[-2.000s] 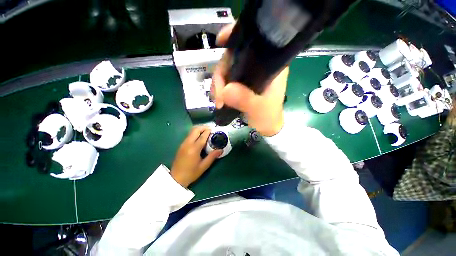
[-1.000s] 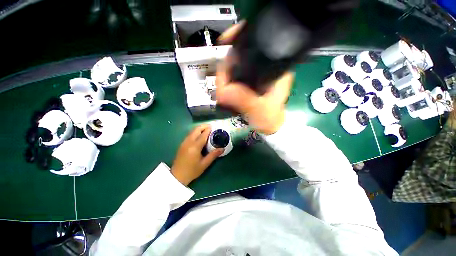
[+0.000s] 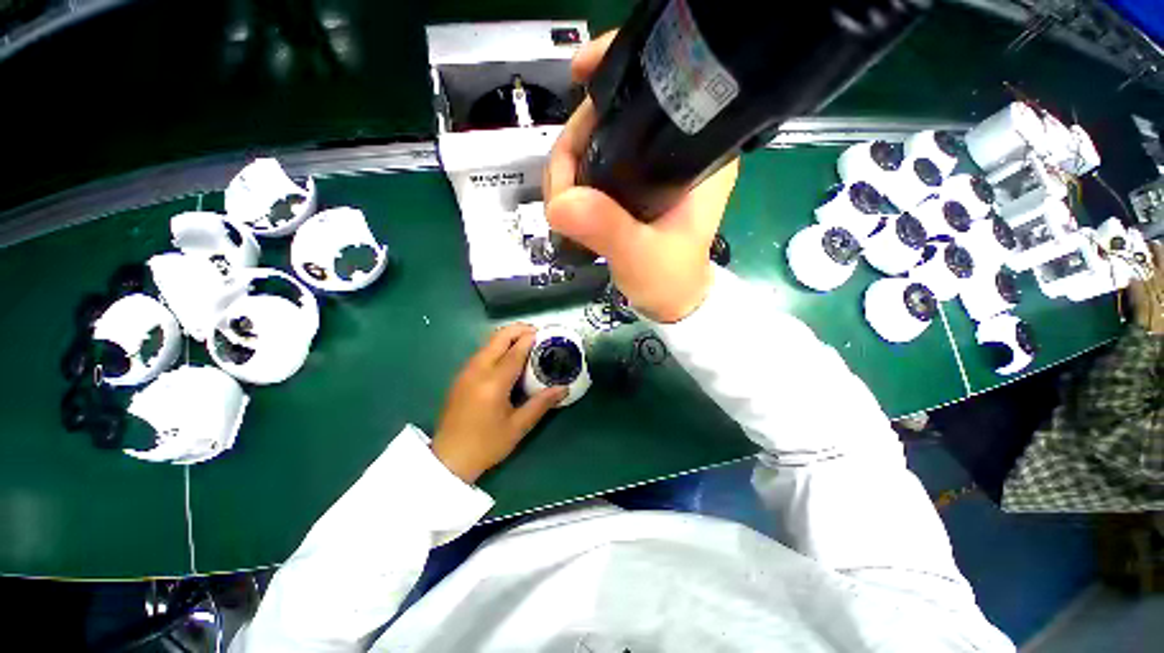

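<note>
My left hand [image 3: 485, 398] holds a white camera housing [image 3: 573, 383] upright on the green bench, thumb and fingers around its side. A black lens ring [image 3: 558, 361] sits in the housing's mouth. My right hand [image 3: 651, 245] is closed around a black electric screwdriver [image 3: 740, 77] with a white-and-red label. The screwdriver leans across the upper picture; its tip is hidden behind my right hand, near the front of the grey-white screw feeder [image 3: 504, 166]. Loose black rings [image 3: 650, 350] lie right of the held housing.
White outer shells [image 3: 263, 327] cluster at left, beside small black parts [image 3: 92, 415]. Finished housings [image 3: 900, 310] stand in rows at right, next to white camera bodies with wires [image 3: 1066, 262]. A metal rail [image 3: 370, 154] runs behind. A person's checked sleeve [image 3: 1085, 434] is at far right.
My right hand and the screwdriver moved from above the held housing up to the feeder front and are now sharper. My left hand and the housing have barely moved.
</note>
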